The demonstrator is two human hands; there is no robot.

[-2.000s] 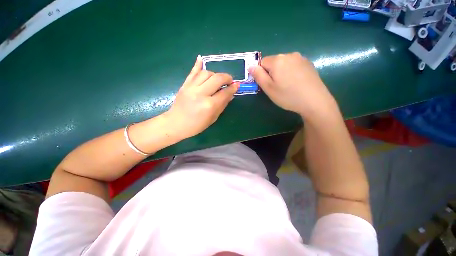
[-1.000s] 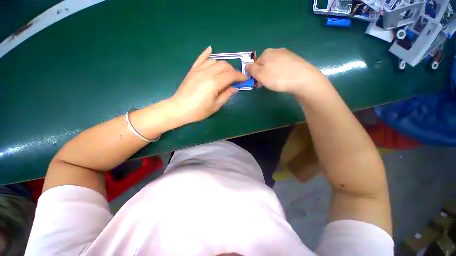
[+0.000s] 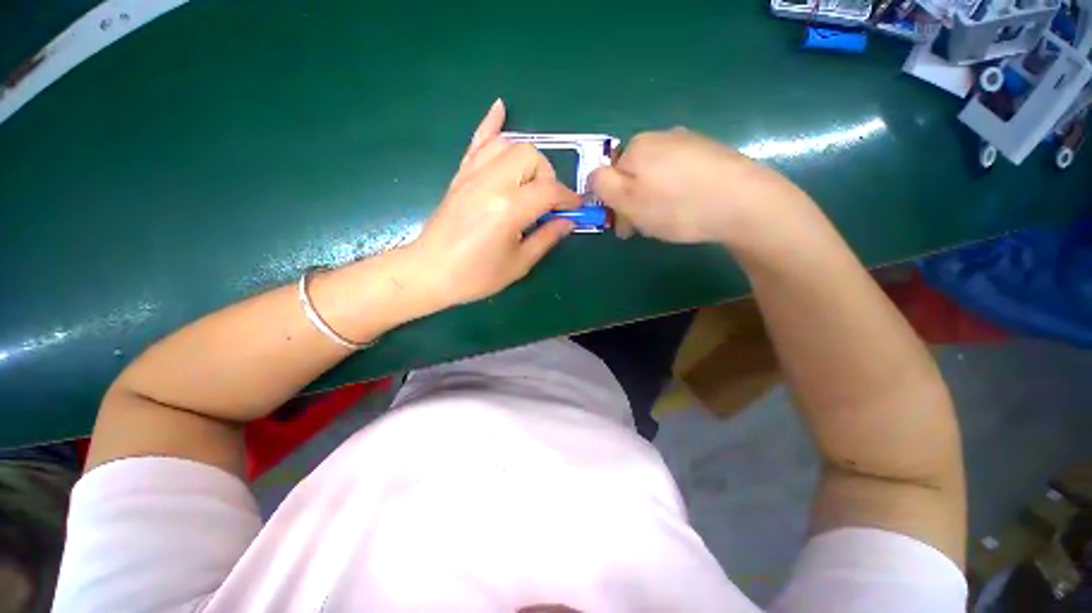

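A white rectangular housing [image 3: 595, 152] with a large window lies on the green table in front of me. A blue battery [image 3: 587, 217] sits along its near edge. My left hand [image 3: 493, 216] covers the housing's left part and holds it, with thumb and fingers at the battery. My right hand [image 3: 671, 186] is at the housing's right end, fingertips pinched against it. A small dark reddish part shows at that end, mostly hidden by my right fingers.
A pile of white housings [image 3: 1018, 120] with wires and white rings lies at the upper right, a blue battery [image 3: 835, 40] beside it. A white strip [image 3: 74, 46] edges the table at upper left. A blue object [image 3: 1000, 287] and cardboard [image 3: 733, 359] show below the table edge.
My left hand has moved right over the housing and covers more of its window, its index finger now raised. My right hand stays at the right end, its fingers slightly lower.
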